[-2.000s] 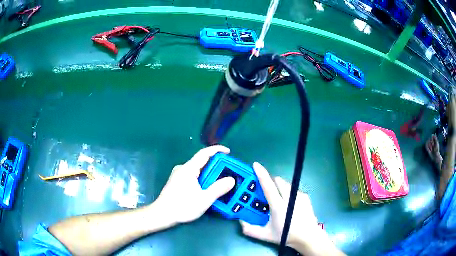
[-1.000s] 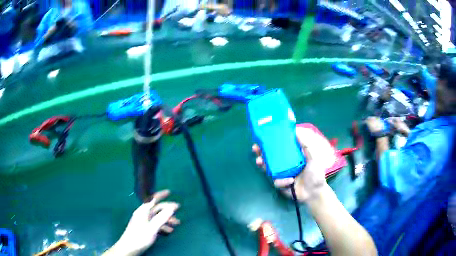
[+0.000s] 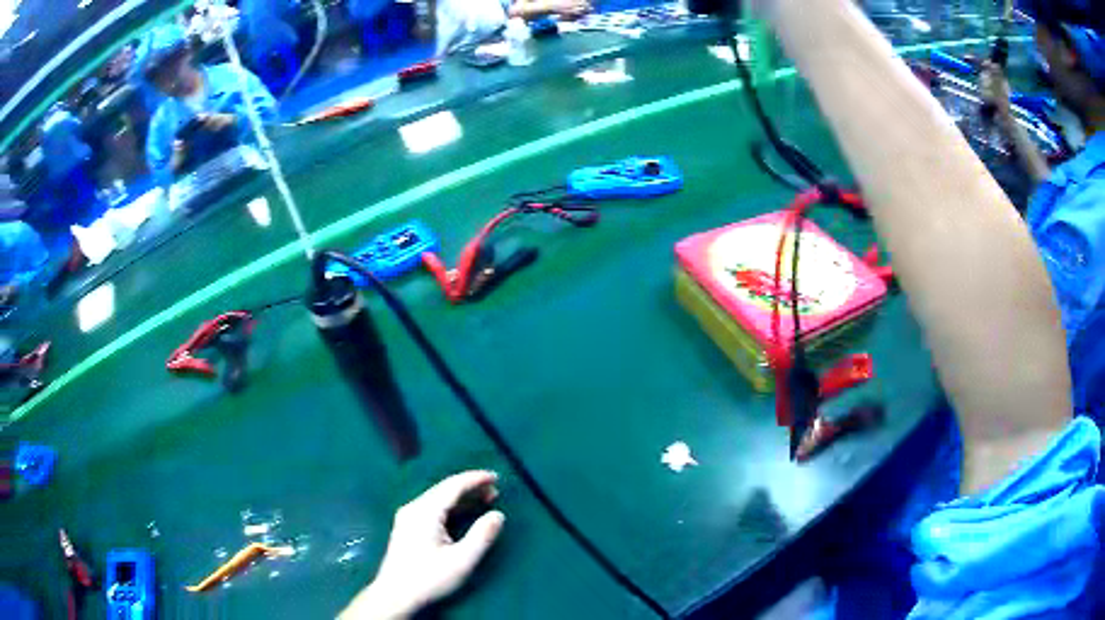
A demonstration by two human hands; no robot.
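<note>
My left hand (image 3: 439,545) is open and empty low in the middle, fingers curled and thumb apart. My right forearm rises across the right side, and the hand is cut off by the top edge. Beside the wrist a dark object (image 3: 715,6) shows at the edge, too cut off to identify. A black lead (image 3: 757,103) hangs below it to looped red and black cables with a red clamp (image 3: 845,375) and a dark clamp (image 3: 806,430), in front of the tin. The black screwdriver (image 3: 364,363) hangs tilted on a pale cord, clear of my left hand.
The pink-lidded tin (image 3: 782,276) stands at right. Testers lie at the back (image 3: 624,178), (image 3: 398,248) and lower left (image 3: 130,584), with red clamps (image 3: 454,276) nearby. An orange-yellow tool (image 3: 230,567) lies at lower left. The screwdriver's black cord (image 3: 485,424) crosses the middle. People sit beyond and at right.
My right hand has risen out of the picture; the blue tester it held is no longer clearly seen. The clamps hang higher. My left hand stays empty. The view has turned right.
</note>
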